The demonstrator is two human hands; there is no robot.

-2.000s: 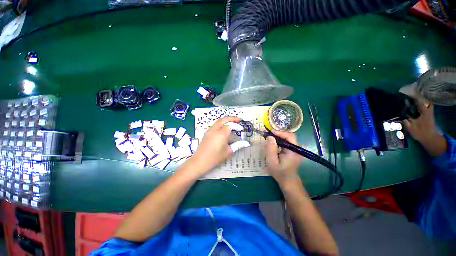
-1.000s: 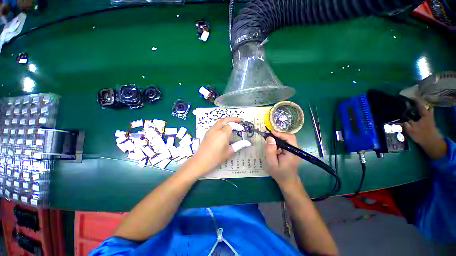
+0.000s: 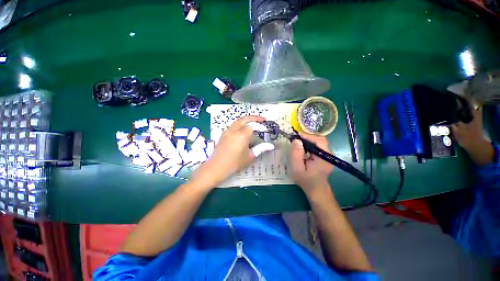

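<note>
My left hand [image 3: 237,147], with white finger cots on two fingertips, holds a small dark unit [image 3: 268,130] over the printed work sheet [image 3: 266,169]. My right hand [image 3: 311,159] grips the black soldering iron [image 3: 323,154] like a pen. Its tip points left at the unit; whether they touch is too small to tell. A loose pile of white rectangular pieces [image 3: 164,148] lies left of the sheet. The yellow-rimmed tip cleaner tin [image 3: 316,117] stands at the sheet's upper right.
The clear fume extractor cone [image 3: 279,68] hangs just beyond my hands. Several dark units [image 3: 129,89] lie at upper left. Blister trays [image 3: 24,151] are far left. Tweezers [image 3: 351,131] and the blue soldering station [image 3: 399,125] are right, beside another person's hand [image 3: 474,137].
The whole view has shifted slightly. A dark unit with a white piece has travelled left along the far side of the bench. My hands keep nearly the same pose.
</note>
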